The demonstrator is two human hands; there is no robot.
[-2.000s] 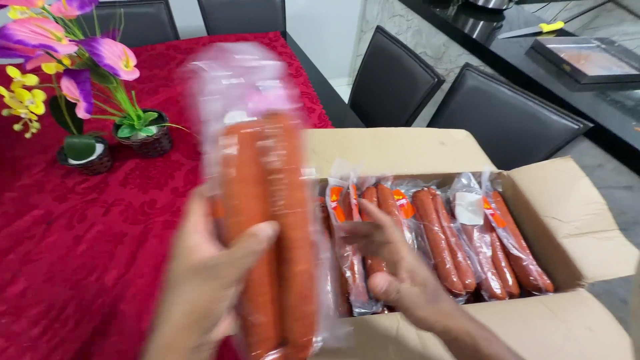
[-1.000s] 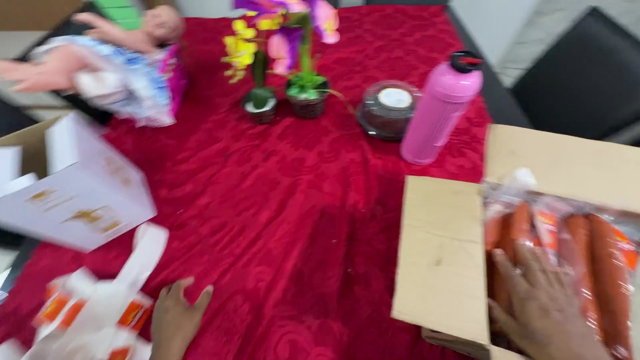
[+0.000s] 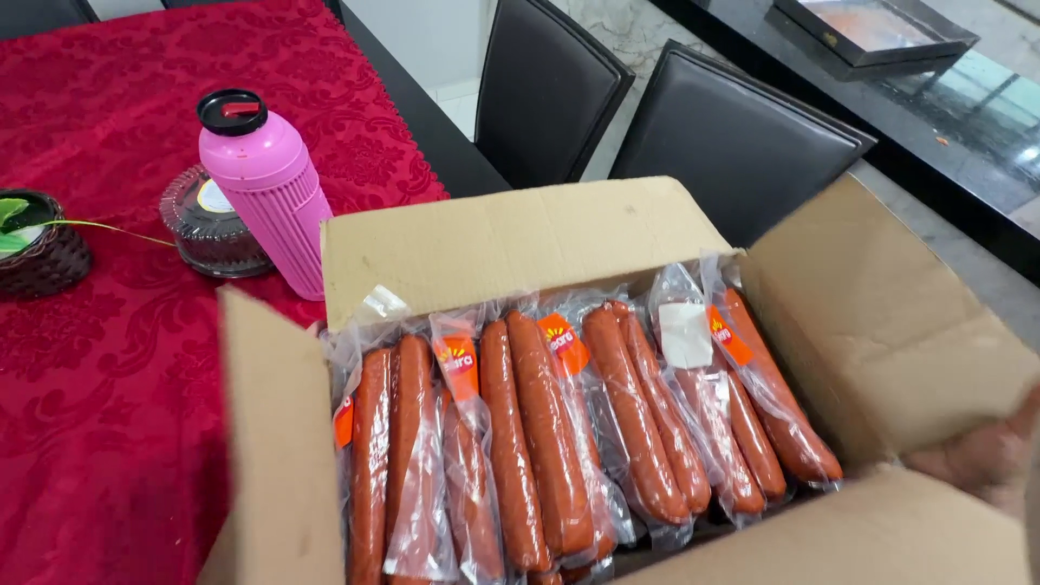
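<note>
An open cardboard box [image 3: 504, 236] holds several clear plastic packs of reddish sausages [image 3: 536, 439], standing in a row and leaning slightly. Some packs carry orange labels, and one bears a blank whitish patch. At the right edge of the view, my right hand [image 3: 979, 459] is at the box's right side, between the right flap and the near flap. It is blurred and partly cut off, so its grip on the cardboard is unclear. My left hand is out of view.
Left of the box, a pink thermos bottle [image 3: 264, 191] leans beside a round clear-lidded container [image 3: 211, 236] on the red tablecloth [image 3: 106, 390]. A woven plant pot [image 3: 45, 260] stands farther left. Black chairs [image 3: 731, 138] and a dark countertop [image 3: 918, 122] lie beyond.
My right hand has moved from the sausage packs to the box's right side. My left hand, holding a pack two seconds ago and bare over the tablecloth one second ago, has left view. The view has swung right.
</note>
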